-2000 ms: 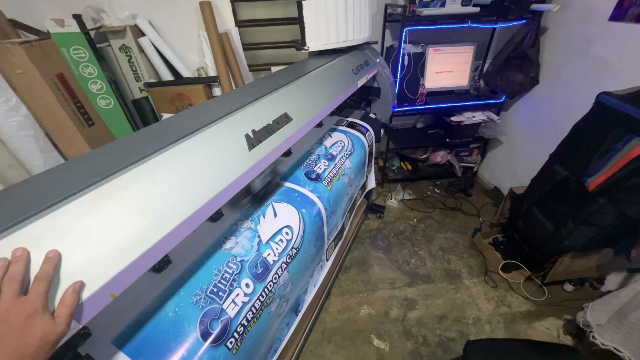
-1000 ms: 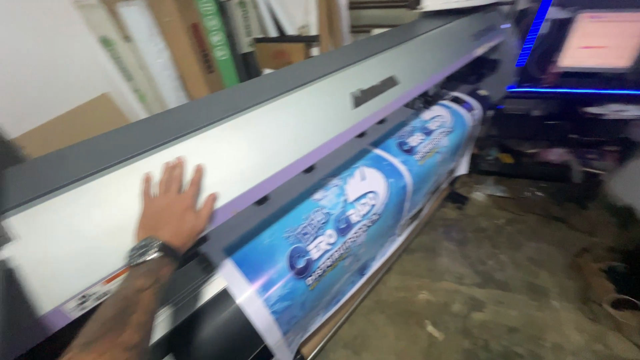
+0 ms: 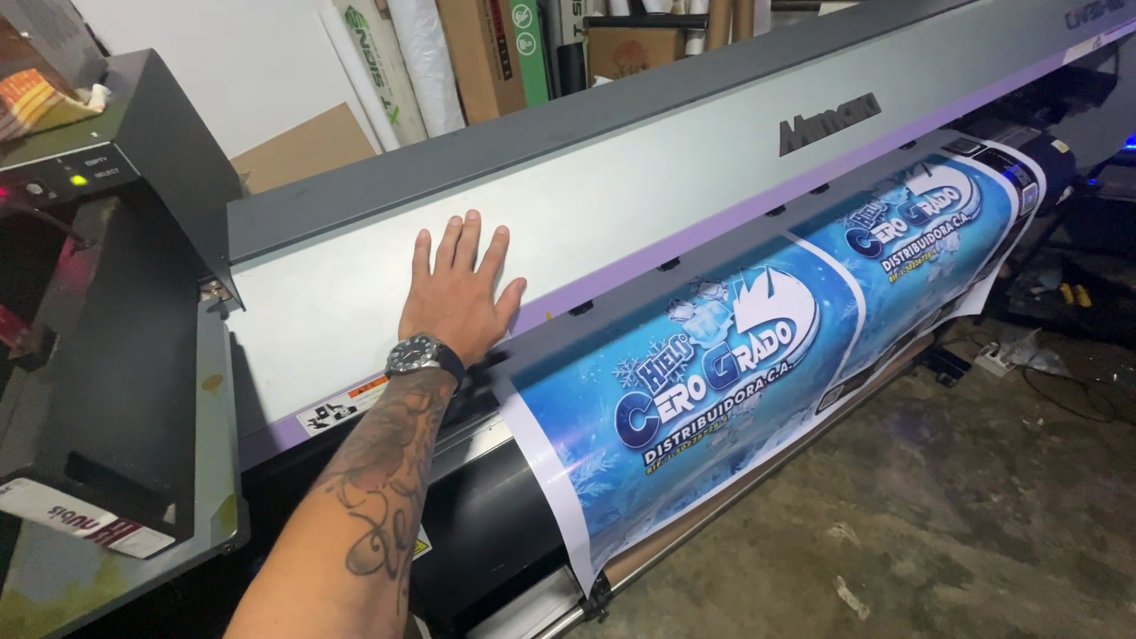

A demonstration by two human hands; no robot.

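Note:
My left hand (image 3: pixel 461 297) lies flat, fingers spread, on the pale front cover (image 3: pixel 603 204) of a Mimaki wide-format printer. A wristwatch (image 3: pixel 417 353) is on that wrist. Below and to the right of the hand, a blue printed sheet (image 3: pixel 710 390) with white edges comes out from under the cover and drapes over the front. It bears two similar designs with lettering. My right hand is outside the view.
At the left stands a dark ink unit (image 3: pixel 133 186) with small lights and a cartridge (image 3: pixel 84 519). Boxes and rolls (image 3: pixel 479 62) lean behind the printer. A metal bar (image 3: pixel 657 555) runs low in front, above the concrete floor (image 3: pixel 941 497).
The view has swung left, bringing the ink unit into sight. My left hand, at the lower left edge two seconds ago, is now seen whole with its forearm, still against the cover.

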